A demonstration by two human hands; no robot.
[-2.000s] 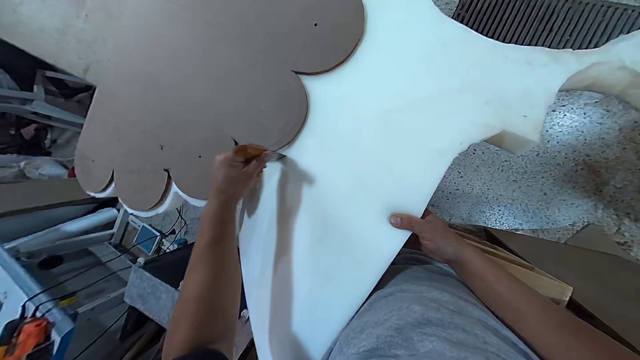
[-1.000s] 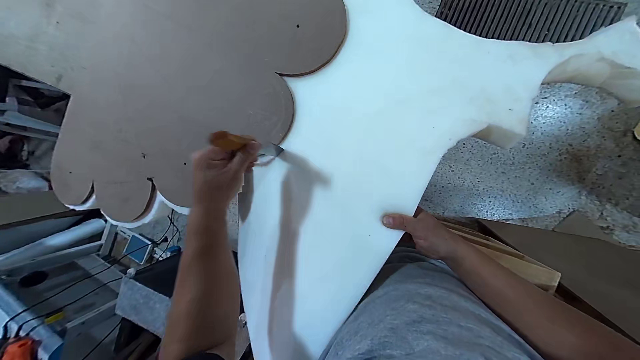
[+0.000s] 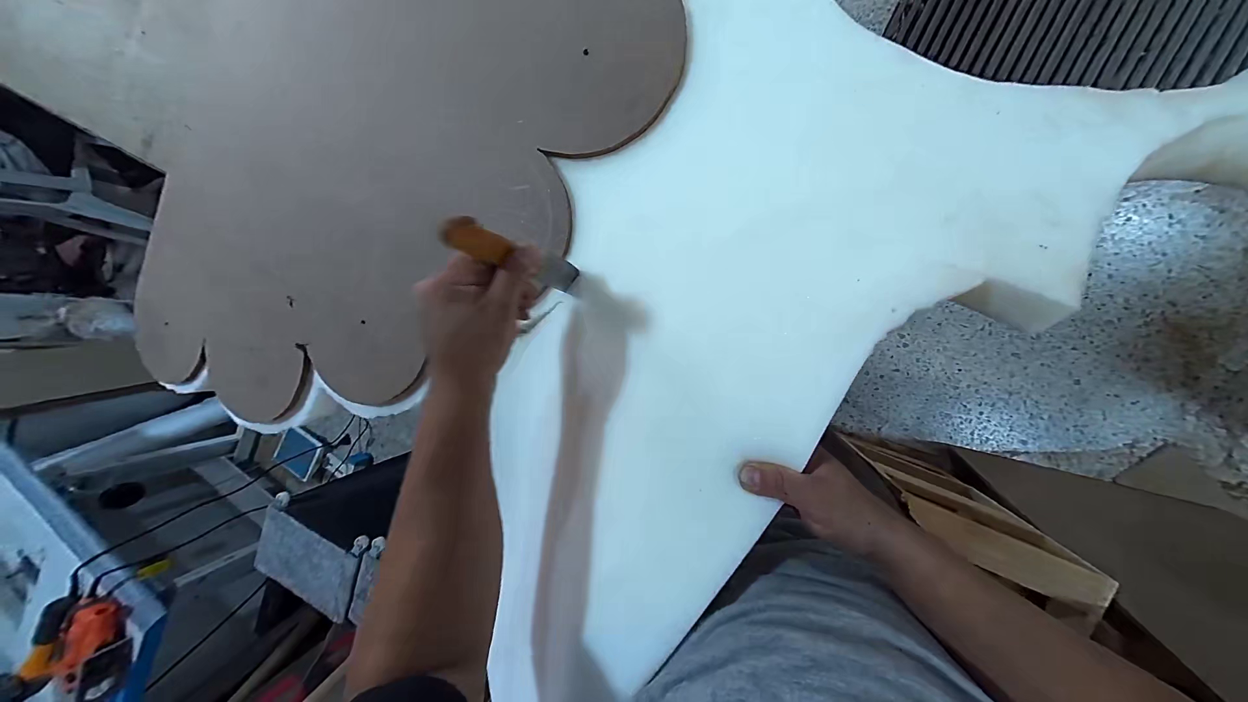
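Note:
My left hand [image 3: 478, 307] is closed around a putty knife [image 3: 499, 253] with an orange-brown wooden handle. The metal blade meets the white foam sheet [image 3: 741, 253] beside the curved rim of a brown scalloped board [image 3: 370, 185]. That board, which looks like fibreboard, lies over the foam, whose white edge shows below its scallops. My right hand [image 3: 819, 492] grips the foam's slanting near edge, thumb on top and fingers hidden beneath.
Wooden boards [image 3: 1004, 546] lie beneath the right forearm. Speckled terrazzo flooring [image 3: 994, 390] and a ribbed dark mat [image 3: 1072, 39] show at the right. At lower left are an orange power tool [image 3: 88, 634], cables and a grey felt-like box [image 3: 307, 565].
The left hand and knife have moved up along the board's scalloped edge. The right hand keeps its hold on the foam's edge.

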